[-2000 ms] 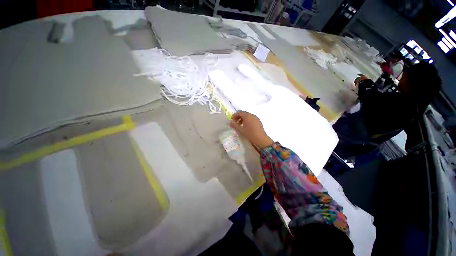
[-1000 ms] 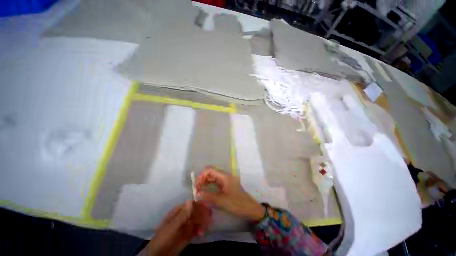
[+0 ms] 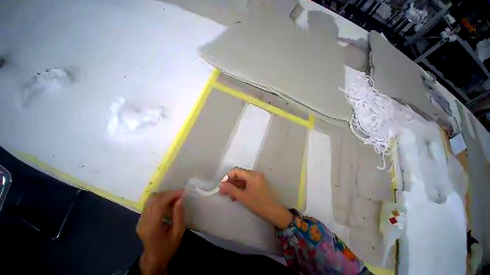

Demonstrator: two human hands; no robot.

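A white garment panel [image 3: 250,137] with two straps lies flat inside the yellow tape frame. My right hand [image 3: 255,194] pinches one end of a narrow white edge strip [image 3: 208,192], which sags in a curve at the panel's left edge. My left hand [image 3: 163,219] is at the strip's other side by the panel's left edge, fingers bent; whether it grips the strip or the fabric is hard to tell. The glue bottle [image 3: 393,220] with red diamond marks lies to the right, nozzle towards the near edge.
A tangled pile of strips [image 3: 370,110] lies beyond the bottle. A stack of white panels [image 3: 432,215] is at the right. Grey-beige cut panels [image 3: 290,59] lie beyond the yellow tape [image 3: 182,134]. Crumpled white scraps [image 3: 131,118] lie at the left. A small white card [image 3: 458,143] is far right.
The view has swung left, bringing the scraps into sight. My hands have moved apart, and the strip now curves between them at the panel's left edge.
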